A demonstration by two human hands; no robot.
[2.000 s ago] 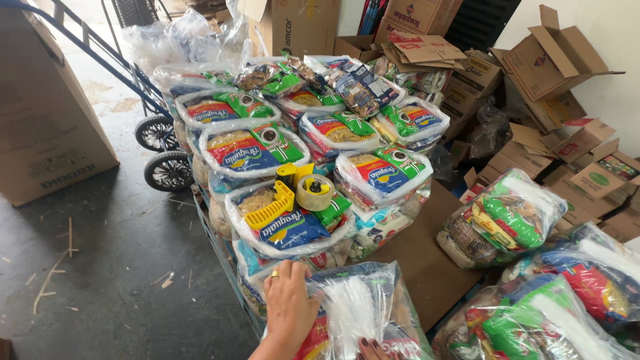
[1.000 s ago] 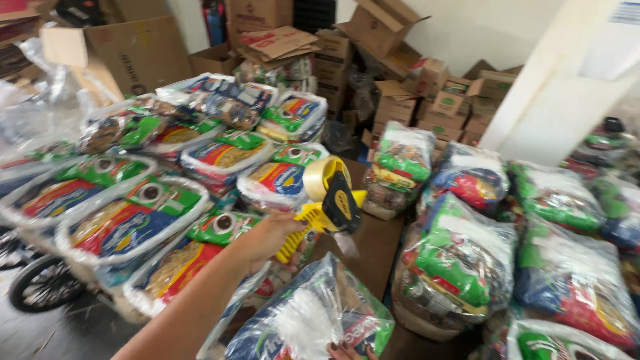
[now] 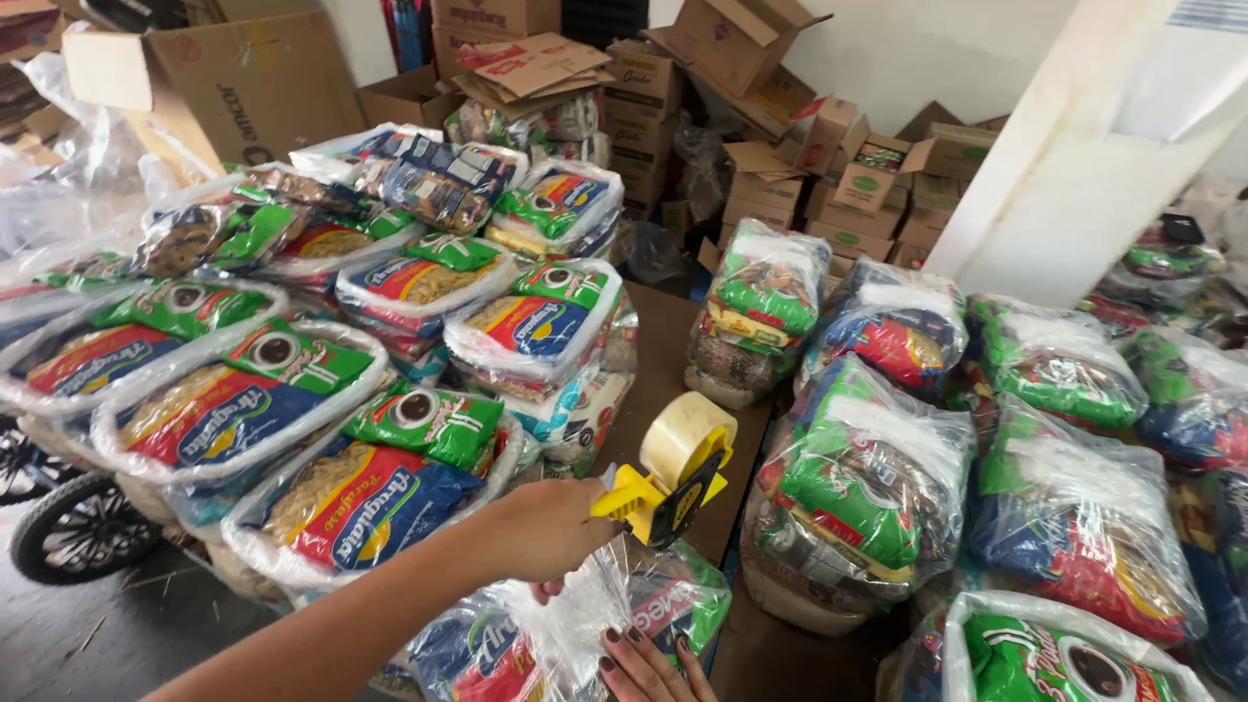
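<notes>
My left hand point(image 3: 561, 531) grips a yellow and black tape dispenser point(image 3: 673, 502) loaded with a wide roll of clear tape point(image 3: 687, 439). Below it lies a clear plastic bag of packaged food point(image 3: 487, 639), its top gathered into a white, crumpled bunch. My right hand point(image 3: 653, 673) rests on this bag at the bottom edge, fingers extended and spread; its palm and thumb are out of sight. Just left of the bag stands an open-topped bag with a pasta pack point(image 3: 361, 507) and a green coffee pack point(image 3: 426, 421).
More open-topped food bags point(image 3: 244, 405) crowd the left, above a black wheel point(image 3: 83, 526). Bags with folded-over tops point(image 3: 858, 487) stand on the right beside a brown board point(image 3: 653, 331). Behind are cardboard boxes point(image 3: 244, 88) and a white pillar point(image 3: 1043, 156).
The tape dispenser lay on an open bag two seconds ago; my left hand has since taken hold of it and brought it over the gathered bag. The view has swung to the right.
</notes>
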